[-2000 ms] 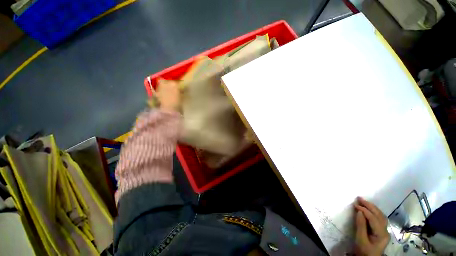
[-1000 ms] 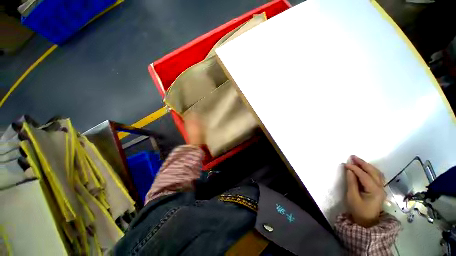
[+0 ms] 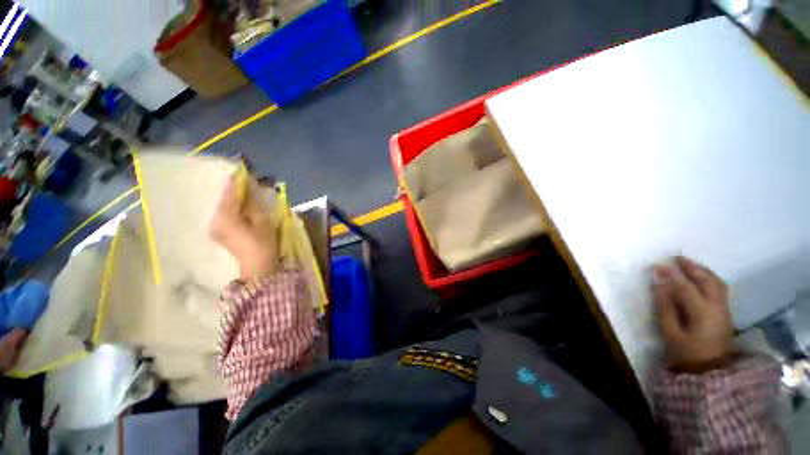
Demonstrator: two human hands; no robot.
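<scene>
My left hand [image 3: 244,229] is at the left, slightly blurred, closed on a beige panel [image 3: 182,209] with yellow edges, part of the unsewn work stack. More yellow-edged beige pieces lie beside and under it. My right hand [image 3: 693,313] rests on the white sewing-machine table [image 3: 648,169] with its fingers curled; nothing shows in it. The red bin [image 3: 462,120] stands under the table's left edge and holds flat beige pieces [image 3: 480,209].
A blue bin [image 3: 306,53] and a brown container [image 3: 209,58] stand on the floor beyond a yellow line. Another blue bin [image 3: 351,307] is beneath the stack's stand. Another person's blue sleeve [image 3: 22,305] and hand show at the far left. Machine parts show at the lower right edge.
My left hand has left the red bin, where the beige pieces now lie flat, and has moved left to take hold of a panel. The view has turned left. My right hand stays on the table.
</scene>
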